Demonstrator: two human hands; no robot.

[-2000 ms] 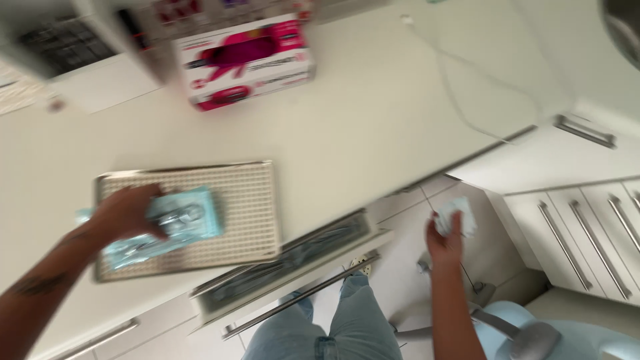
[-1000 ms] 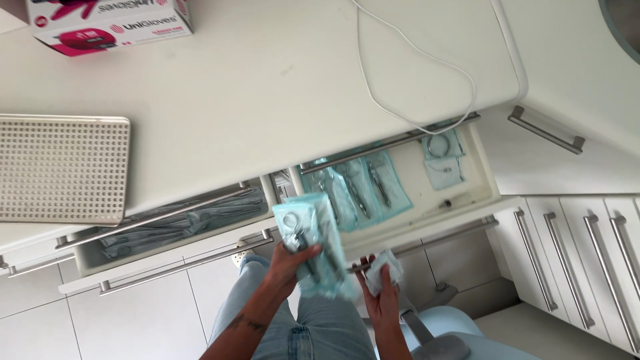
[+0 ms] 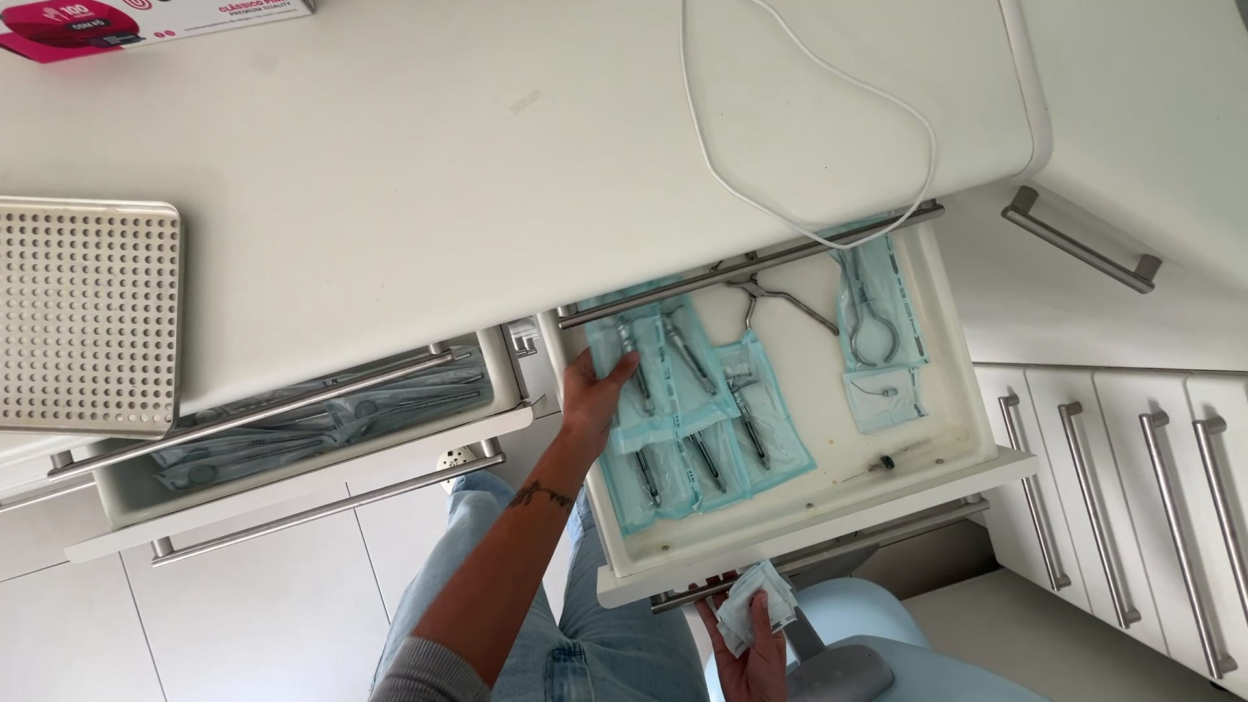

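Observation:
My left hand (image 3: 597, 390) grips the left edge of a clear blue sterilization pouch (image 3: 655, 375) with metal dental instruments inside, over the left part of an open white drawer (image 3: 809, 507). More instrument pouches (image 3: 760, 414) lie under and beside it. Below the drawer front, my right hand (image 3: 749, 648) holds several small folded pouches (image 3: 756, 604). Bare metal pliers (image 3: 780, 297) lie at the drawer's back. To their right are pouched forceps (image 3: 873, 307), a small pouch (image 3: 885, 398) with a little metal piece, and a small syringe-like item (image 3: 885, 462).
A perforated metal tray (image 3: 88, 317) sits on the white countertop (image 3: 439, 166), left. Another open drawer (image 3: 312, 429) holds pouched instruments. A glove box (image 3: 127, 24) stands at top left. A white cable (image 3: 694, 107) hangs over the counter edge. A light-blue stool (image 3: 907, 643) stands below right.
My left hand has brought the pouches from in front of the drawer to its left part. The drawer is pulled out farther than one second ago. My right hand still holds the small pouches.

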